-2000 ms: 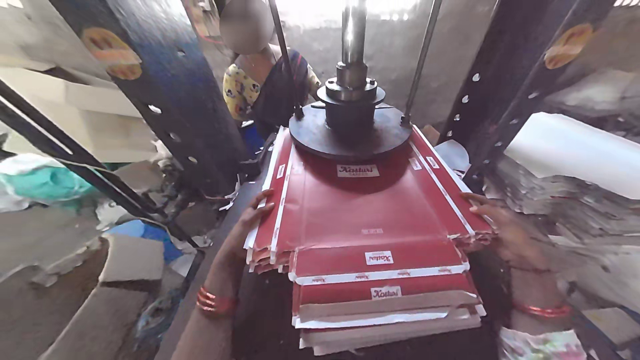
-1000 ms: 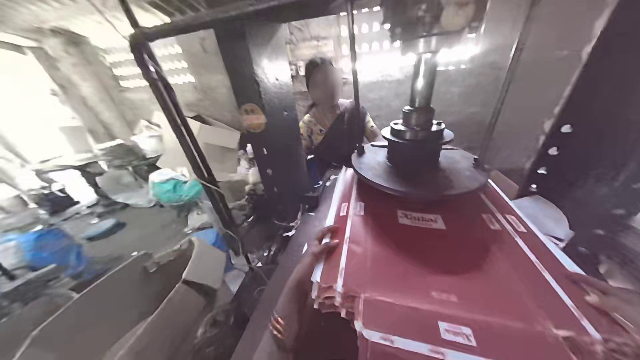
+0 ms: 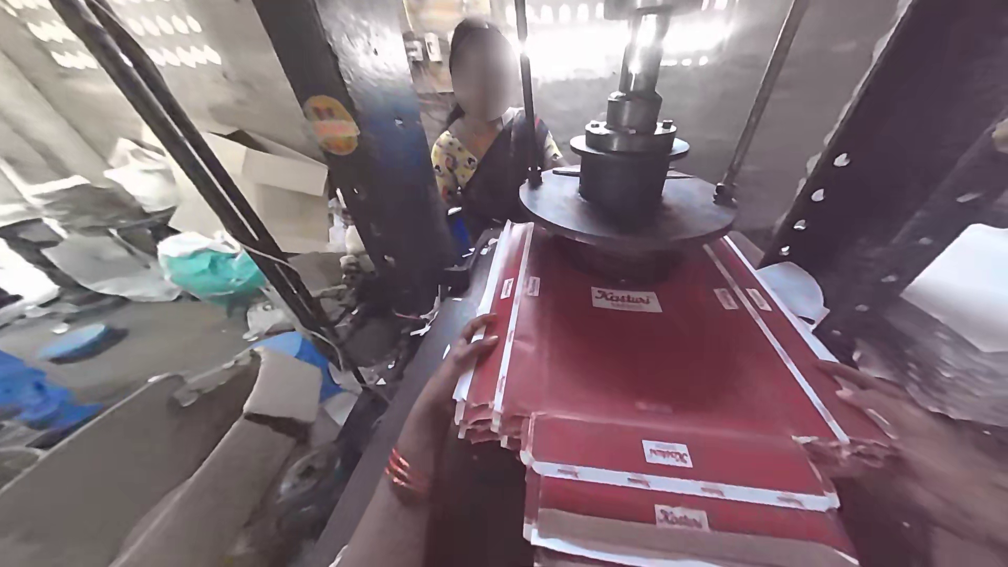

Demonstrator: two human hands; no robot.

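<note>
A stack of printed red cardboard sheets (image 3: 622,354) with white edge strips lies under the round metal press plate (image 3: 630,209) of a machine. Its near end steps down in narrower flaps. My left hand (image 3: 472,346) rests with its fingers on the stack's left edge; orange-red bangles circle that wrist. At the right edge, my right hand (image 3: 866,394) touches the sheets with its fingers stretched out, and it is partly blurred. How firmly either hand grips cannot be told. Beneath the plate, the far part of the stack is hidden.
Dark steel press columns (image 3: 378,142) flank the stack. Behind it is a person (image 3: 480,157). To the left are an open cardboard box (image 3: 260,189), a teal and white plastic bag (image 3: 213,268) and bent cardboard (image 3: 189,472). A pile of sheets (image 3: 929,354) lies at the right.
The view has swung left and partly back. Both hands stay at the side edges of the red stack, which remains beneath the press plate.
</note>
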